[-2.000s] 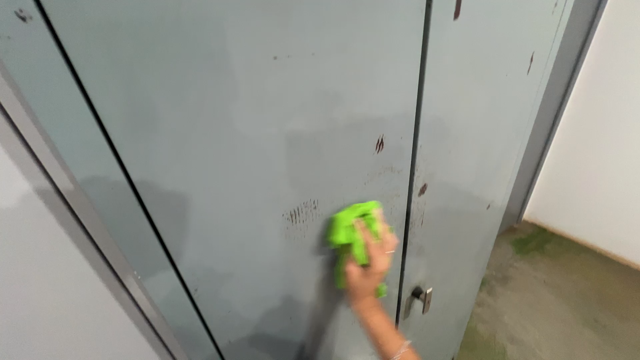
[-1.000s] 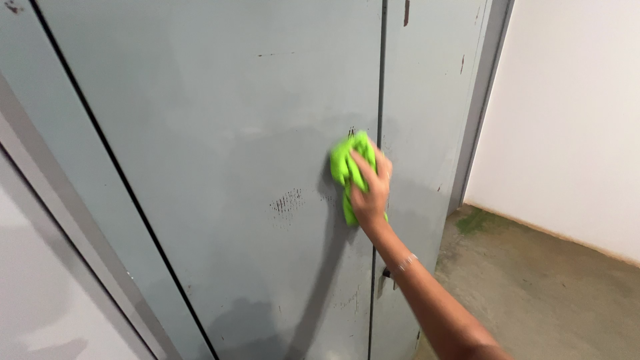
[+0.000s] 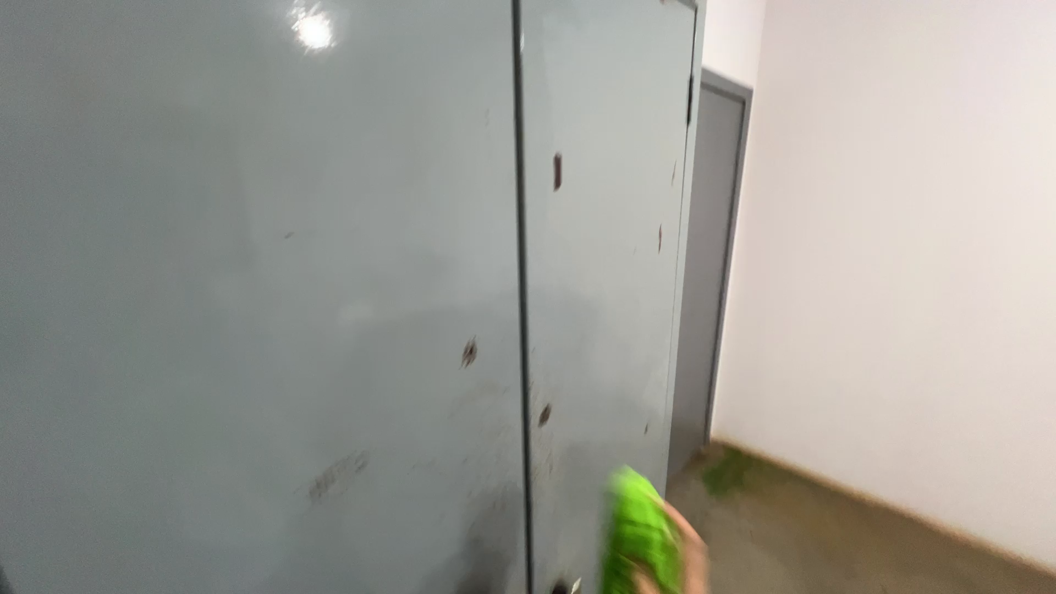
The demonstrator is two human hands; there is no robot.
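A bright green cloth [image 3: 639,532] is in my right hand [image 3: 689,549], low in the head view and blurred. It lies over or close to the right door [image 3: 602,272] of a grey painted metal cabinet; whether it touches the door cannot be told. Just left of the cloth, a door handle [image 3: 563,586] shows at the bottom edge. The left door [image 3: 247,330] bears a scuffed patch [image 3: 337,476] and a dark chip [image 3: 469,351]. More chips mark the right door. My left hand is out of view.
A dark vertical gap [image 3: 522,289] parts the two cabinet doors. Beyond the cabinet stand a grey door [image 3: 705,272] and a white wall [image 3: 891,247]. The brownish floor [image 3: 825,536] has a green patch [image 3: 730,469] near the wall's foot.
My right hand has carried the green cloth from the left door, across the gap, to the right door's side. The view has swung up and to the right.
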